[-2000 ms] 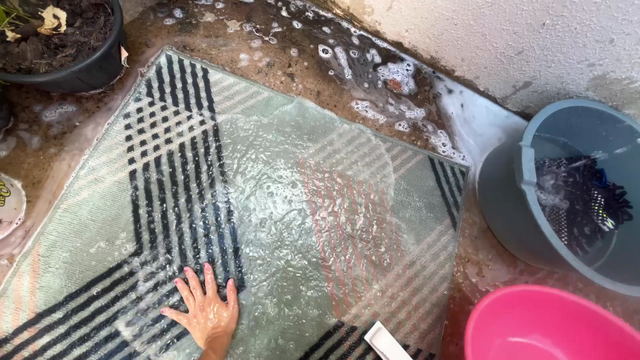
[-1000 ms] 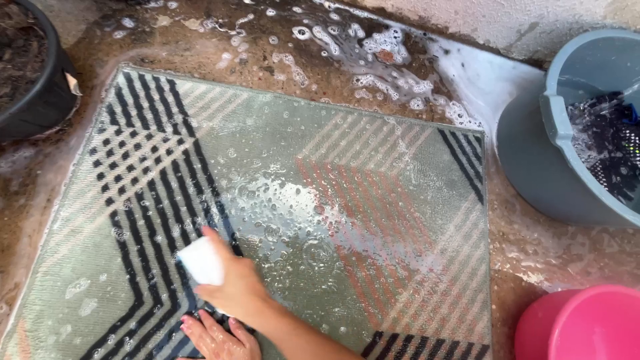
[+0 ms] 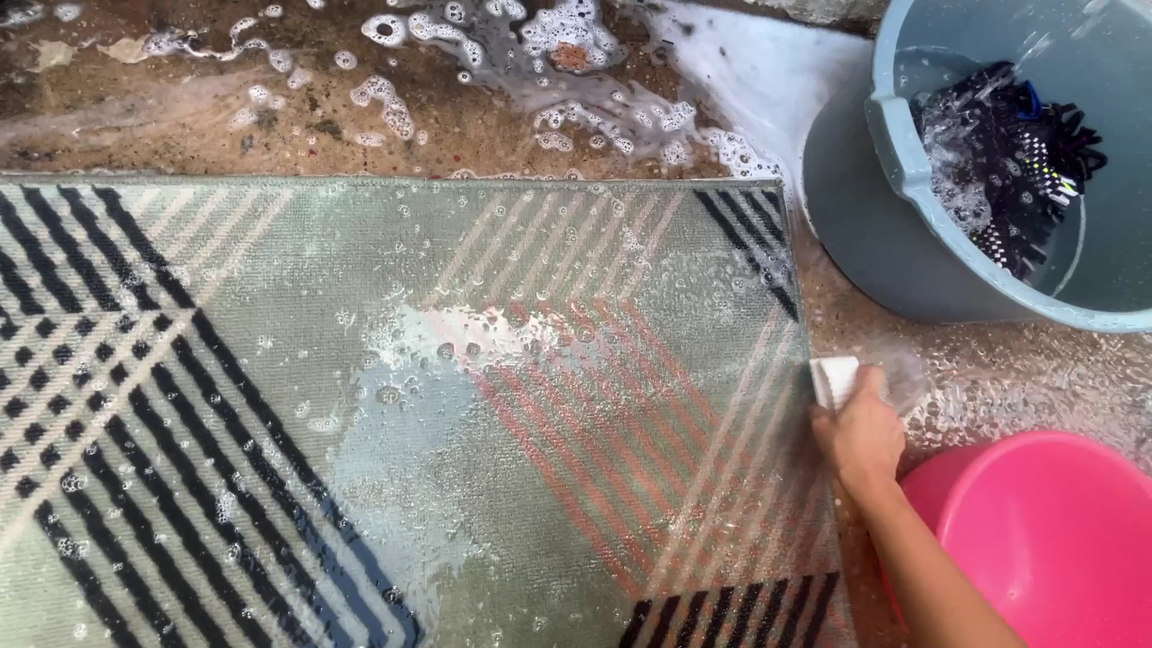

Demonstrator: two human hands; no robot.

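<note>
My right hand is at the right edge of a wet patterned rug, closed around a small white object, perhaps a brush; its underside is hidden. Blurred water or spray shows just right of the fingers. The rug is green-grey with black, pale and salmon stripes, and lies flat with a shallow puddle and bubbles on its middle. My left hand is out of the frame.
A grey-blue bucket with water and a dark textile stands at the upper right. Below it sits a pink tub, close to my forearm. Soap foam lies on the wet brown floor beyond the rug.
My right hand has moved with the white object from the rug's black stripes to its right edge. My left hand, on the rug before, has gone from view. The view has shifted closer.
</note>
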